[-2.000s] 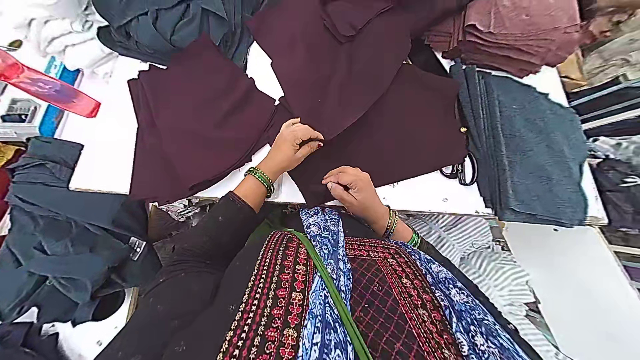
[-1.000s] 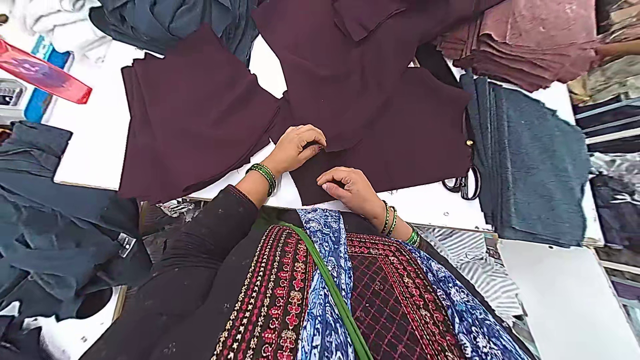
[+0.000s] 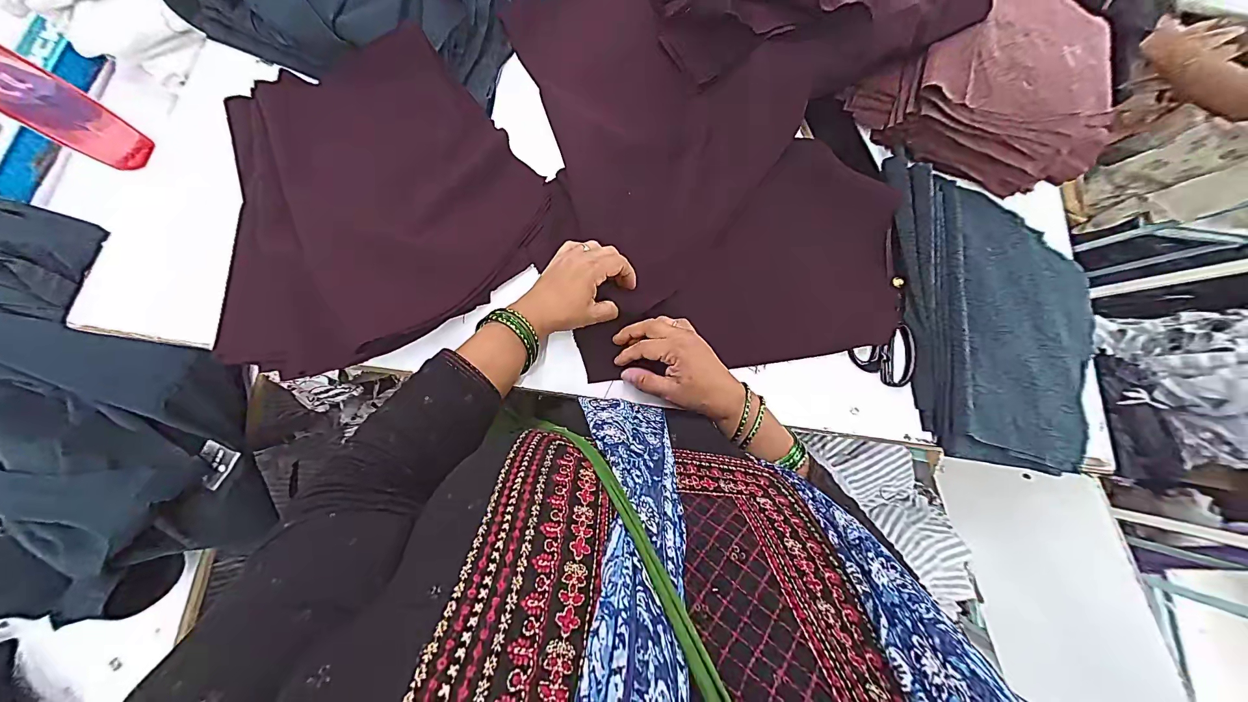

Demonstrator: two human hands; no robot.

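Observation:
Dark maroon cut fabric pieces [image 3: 673,146] lie overlapping on a white table [image 3: 175,244], with a fanned stack of the same maroon cloth [image 3: 370,205] to their left. My left hand [image 3: 580,288] rests at the lower left edge of the middle piece, fingers curled downward. Just to its lower right, my right hand [image 3: 678,366] lies over the bottom corner of the maroon cloth, fingers bent and slightly apart. Whether either hand pinches the cloth cannot be told. Black-handled scissors [image 3: 895,356] lie at the right end of the maroon pieces, partly hidden.
Blue-grey folded fabric [image 3: 1004,312] stands right of the scissors, below a dusty-pink cloth stack [image 3: 1014,88]. Dark garments [image 3: 107,448] hang over the left side. A red plastic object [image 3: 73,107] lies upper left. Another person's hand [image 3: 1199,63] shows at upper right.
The fingers of my right hand have spread from a closer curl. Another person's hand has come further into view at the upper right.

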